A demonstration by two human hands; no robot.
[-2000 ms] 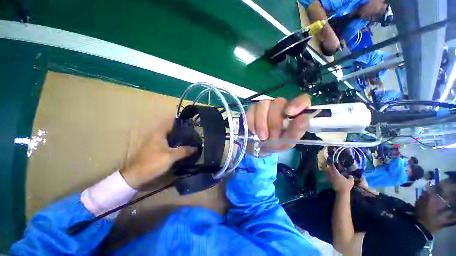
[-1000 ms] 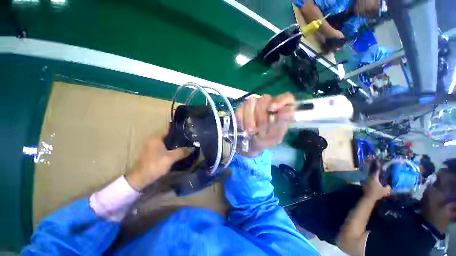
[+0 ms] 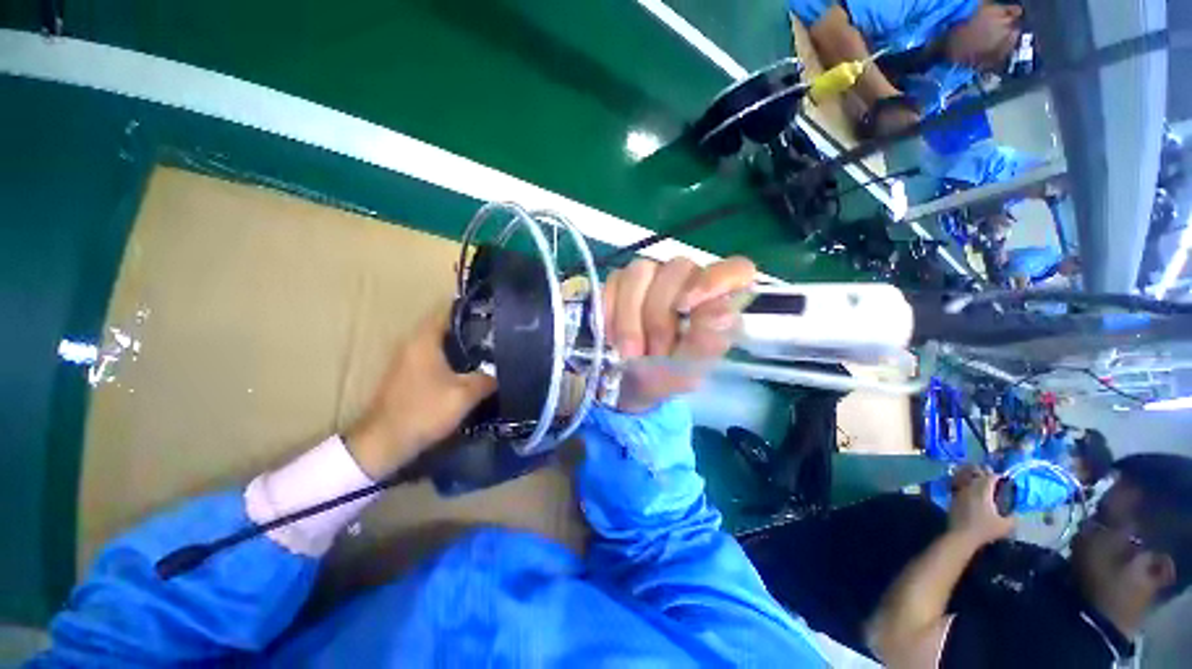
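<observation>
My left hand [image 3: 421, 399] holds a black headset [image 3: 526, 342] by an ear cup, over the cardboard. Its two pale hoops stand up on the right of the wide black strap. My right hand [image 3: 673, 320] grips the white screwdriver [image 3: 837, 319] near its metal nozzle. The nozzle end reaches between the hoops toward the inside of the headset; its tip and any screw are hidden. The black headset cable [image 3: 268, 525] hangs across my left sleeve. The clear hose beside the barrel is blurred.
A brown cardboard sheet [image 3: 235, 340] lies on the green bench [image 3: 392, 65] with white lines. More black headsets [image 3: 758, 107] lie at upper right. A person in black [image 3: 1007, 588] holds a headset at lower right. Another person's blue sleeve shows at upper right.
The screwdriver and my right hand have moved left with the headset hoops. The headset strap has turned to face more toward the camera. The person in black has lifted a headset.
</observation>
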